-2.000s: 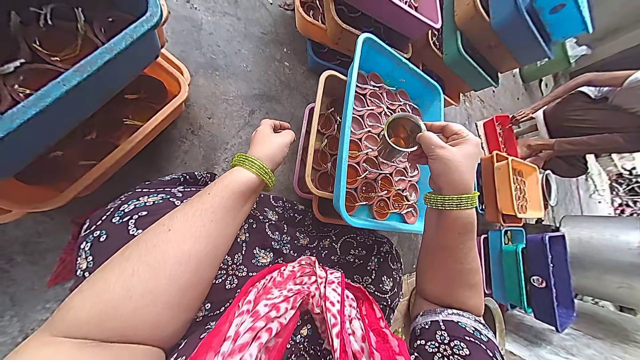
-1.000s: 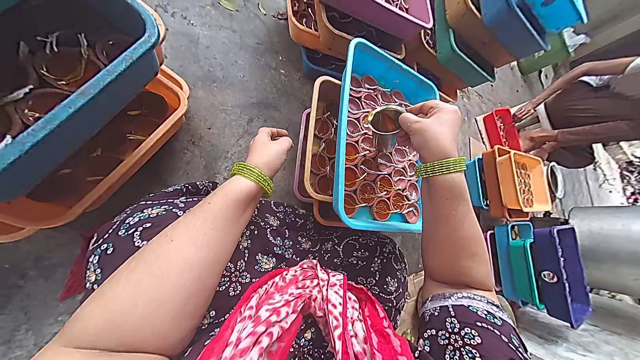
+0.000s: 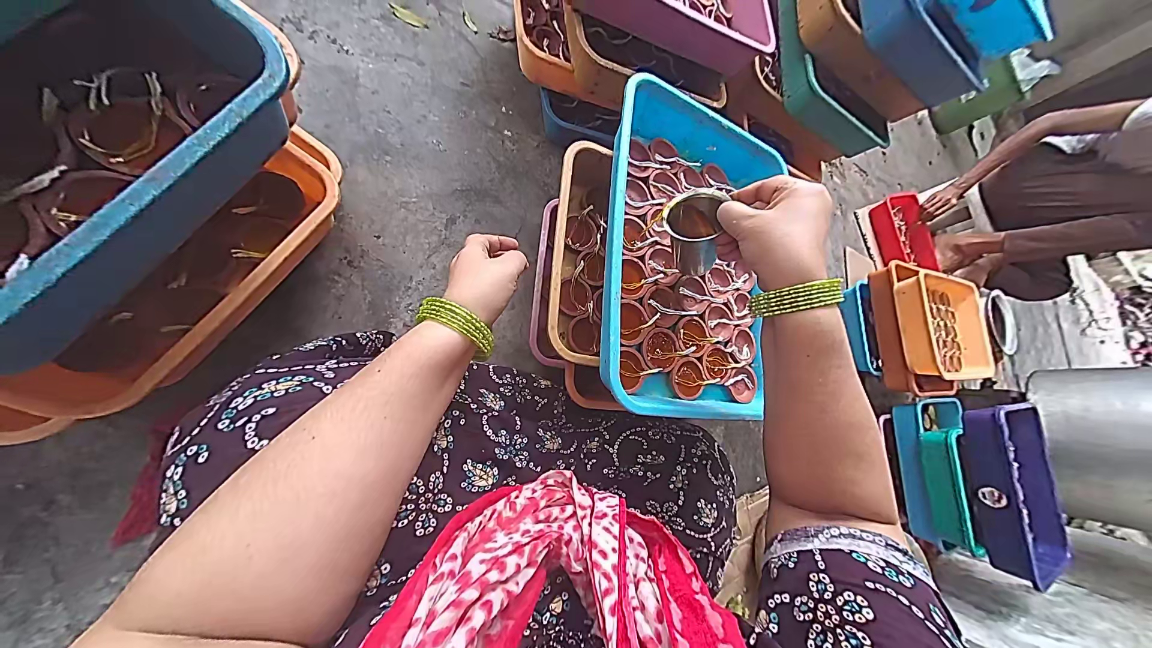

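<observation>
My right hand (image 3: pixel 781 225) grips a small metal cup (image 3: pixel 695 229) by its rim, tilted over a light-blue plastic tray (image 3: pixel 688 112). Amber-brown liquid shows inside the cup. Rows of small clay lamps (image 3: pixel 688 378) with white cotton wicks fill most of that tray; those at the near end hold orange-brown liquid, while the far ones look dry and pale. My left hand (image 3: pixel 487 270) hangs left of the tray with its fingers curled; no object can be made out in it. Under the blue tray a tan tray (image 3: pixel 565 252) also holds clay lamps.
Stacked blue (image 3: pixel 225 135) and orange (image 3: pixel 297 234) trays of lamps stand at left. More stacked trays (image 3: pixel 832 99) line the top. At right, a person's hands (image 3: pixel 945 202) are at a red tray (image 3: pixel 900 225), near orange (image 3: pixel 976 333) and purple (image 3: pixel 1017 504) trays and a large metal vessel (image 3: pixel 1098 441).
My right hand with the metal cup has shifted a little over the lamps, and the cup tilts differently than two seconds ago. My left hand stays beside the tray, fingers curled.
</observation>
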